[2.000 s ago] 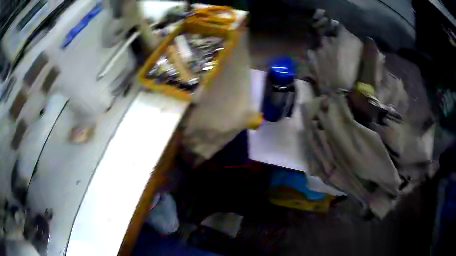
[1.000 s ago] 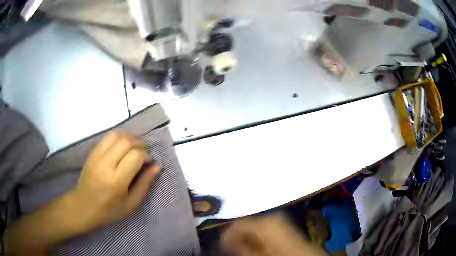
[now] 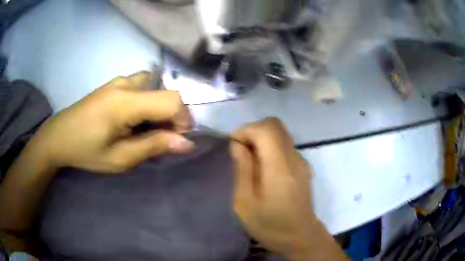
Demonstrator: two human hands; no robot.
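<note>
A dark grey cloth piece (image 3: 153, 209) hangs over the table's front edge, below both hands. My left hand (image 3: 122, 122) pinches its upper edge between thumb and fingers. My right hand (image 3: 273, 178) grips the same edge a little to the right, with its fingers curled. The edge between the hands is lifted and blurred. The sewing machine head (image 3: 260, 15) is above and beyond the hands. The foot and needle area is dark and blurred, and the cloth does not reach it.
A pale machine bed (image 3: 336, 122) lies beyond the hands. A white round knob (image 3: 327, 90) sits right of the needle area. A small printed packet (image 3: 400, 76) is at the upper right. A yellow tray (image 3: 450, 150) stands at the right edge. More grey cloth (image 3: 23, 114) lies at the left.
The right hand has come up from the table's front edge and now grips the cloth. The left hand has moved up and right, and the cloth edge is now pinched between both hands.
</note>
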